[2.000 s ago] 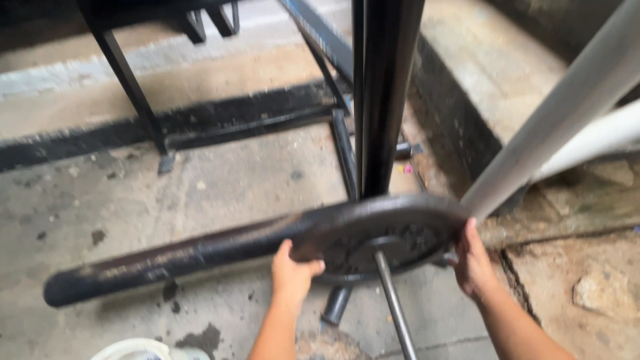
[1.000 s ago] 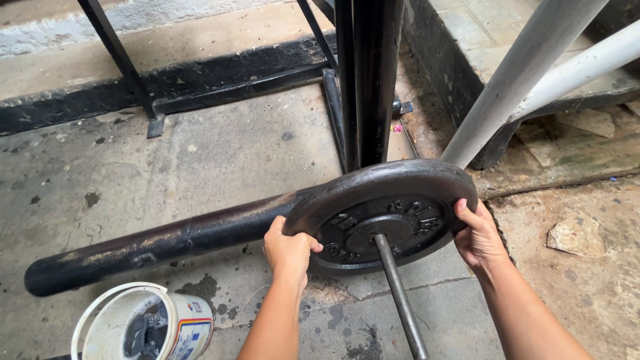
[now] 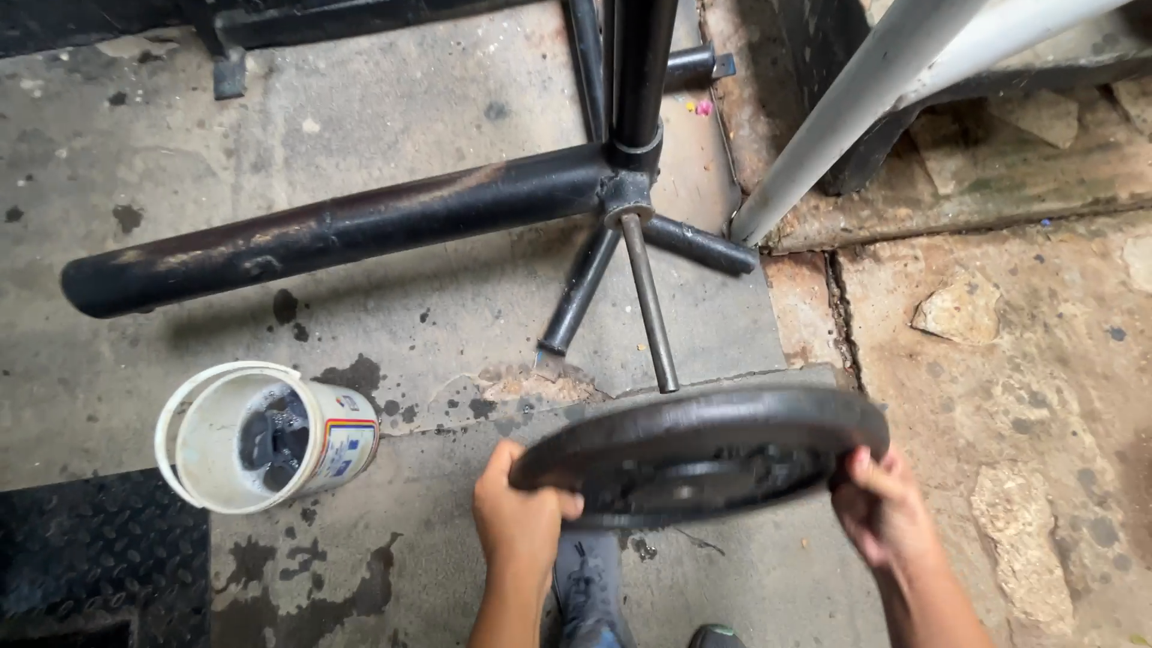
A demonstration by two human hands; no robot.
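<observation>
A round black weight plate (image 3: 702, 423), tilted nearly edge-on, is held between my two hands above the floor. My left hand (image 3: 522, 508) grips its left rim, with the thumb over the near face. On the right rim is my right hand (image 3: 886, 504), its thumb pressed against the edge. Just beyond the plate, a bare metal rod (image 3: 648, 301) juts from the joint of a black steel frame; the plate is apart from it. The frame's thick black tube (image 3: 342, 229) stretches to the left.
A white bucket (image 3: 346, 445) with dark liquid and suds stands at the left, near a black diamond-tread mat (image 3: 99, 549). A grey slanted pole (image 3: 828, 126) and a loose stone (image 3: 958, 309) are at the right. My shoe (image 3: 715, 636) shows below.
Both hands have drawn the plate off the metal rod and toward me; earlier it sat around the rod. The view has tilted downward.
</observation>
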